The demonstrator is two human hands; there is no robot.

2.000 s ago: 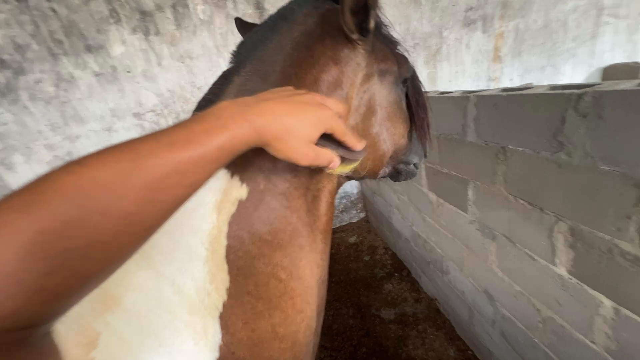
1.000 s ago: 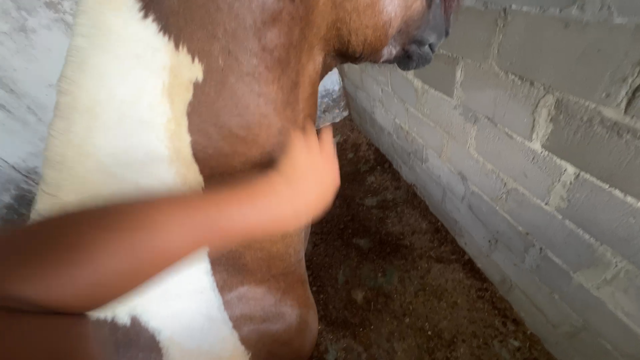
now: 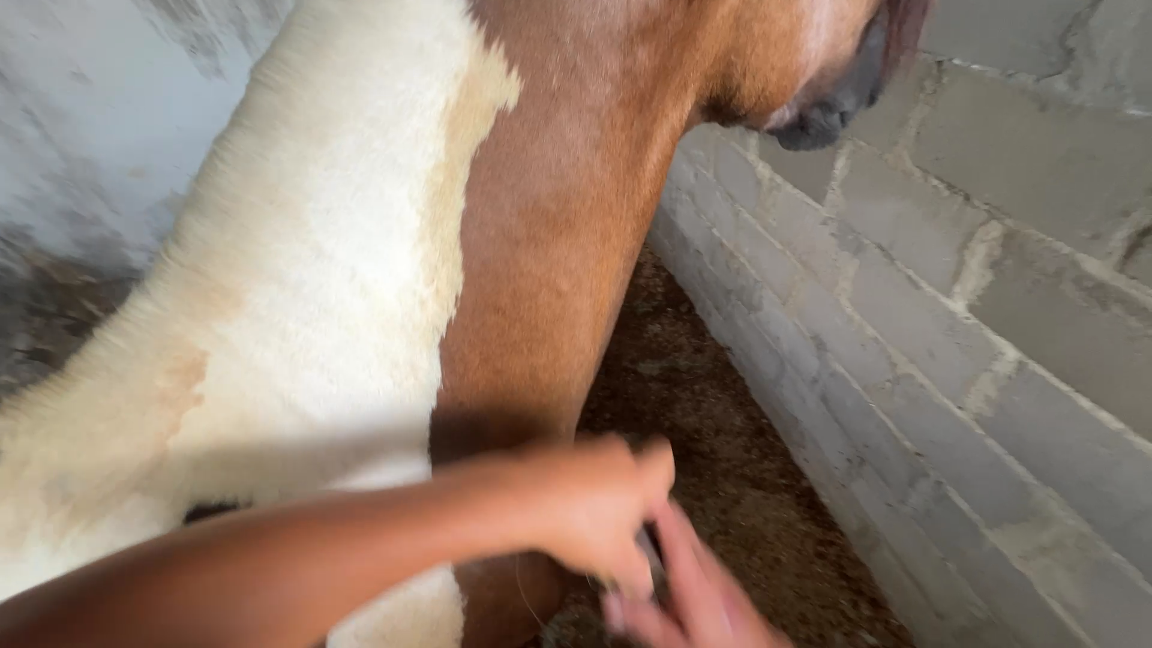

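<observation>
A brown and white horse [image 3: 549, 234] stands in front of me, its muzzle turned to the right near the block wall. My left hand [image 3: 603, 513] reaches in from the lower left, blurred, with fingers curled around a dark object that is mostly hidden. From the bottom edge my right hand [image 3: 697, 594] comes up to meet it, its fingers close to or touching the same object. Both hands are in front of the horse's lower chest. Blur hides what the object is and whether the right hand grips it.
A grey concrete block wall [image 3: 900, 333] runs along the right side. Dark, littered ground [image 3: 765, 495] lies between it and the horse. Behind the horse at the left is a stained pale wall [image 3: 108, 117].
My left hand has moved from the horse's throat area down its neck and chest, and is now low. My right hand has come into view beside it. The view has tilted down.
</observation>
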